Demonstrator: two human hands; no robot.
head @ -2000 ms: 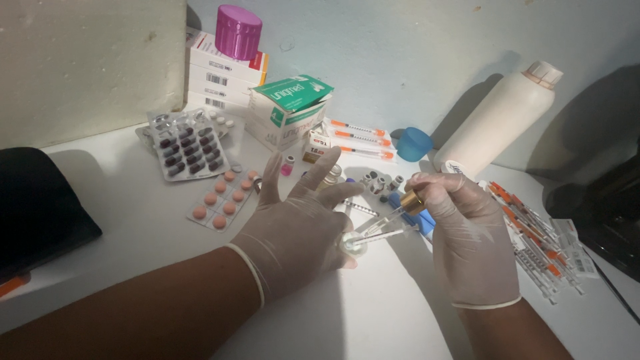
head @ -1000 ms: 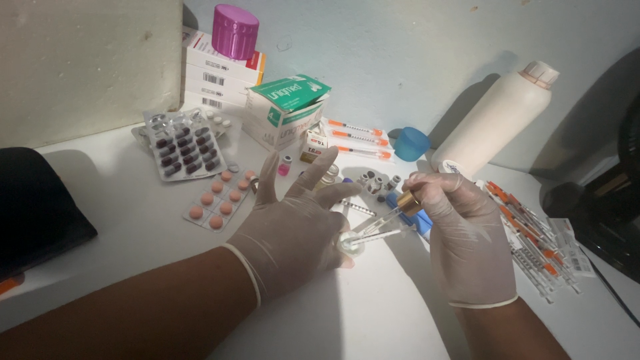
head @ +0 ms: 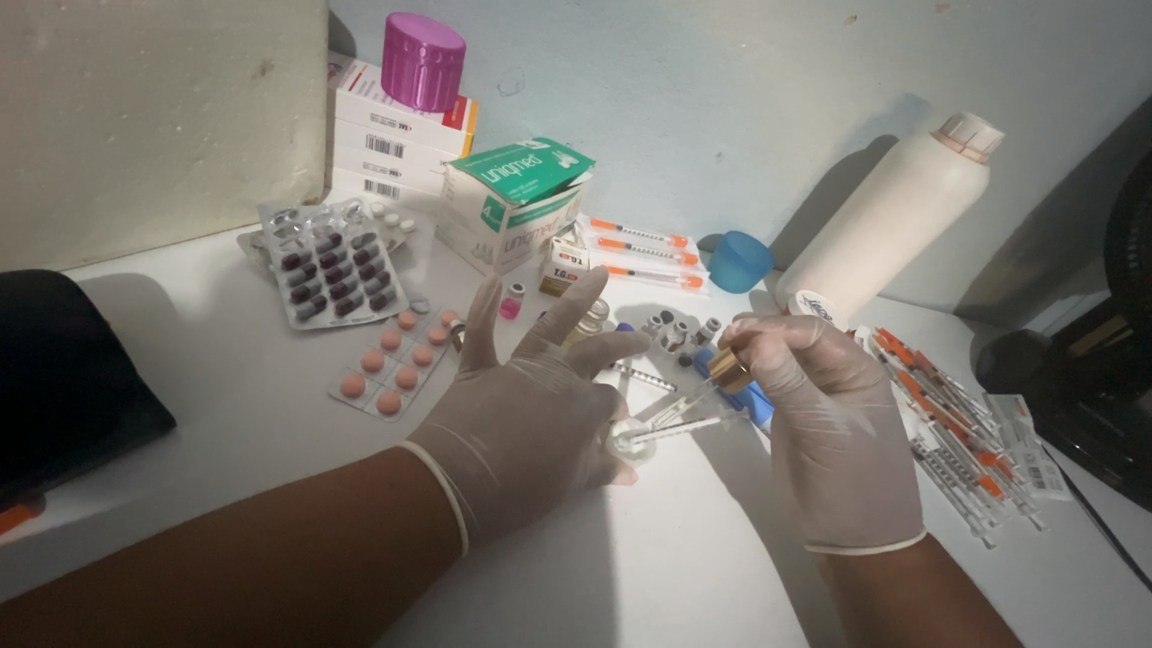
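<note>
My gloved left hand (head: 531, 414) has its thumb side around a small glass vial (head: 633, 441) and its other fingers spread above the table. A thin syringe (head: 688, 427) leans out of the vial's mouth. In my gloved right hand (head: 819, 405) is a glass dropper with a gold collar (head: 729, 370); its glass tube slants down to the vial's mouth. Whether the tube's tip is inside the mouth, I cannot tell. Another syringe (head: 644, 375) lies just behind. Several small vials (head: 675, 337) stand or lie beyond my fingers, near a blue object (head: 760, 405) partly hidden by my right hand.
Blister packs of capsules (head: 333, 270) and pink tablets (head: 389, 360) lie left. Behind are a glove box (head: 513, 202), stacked cartons (head: 387, 135) under a purple cap (head: 424, 61), packed syringes (head: 643, 252), a blue cap (head: 740, 262) and a white bottle (head: 891, 216). A syringe pile (head: 963, 432) lies right.
</note>
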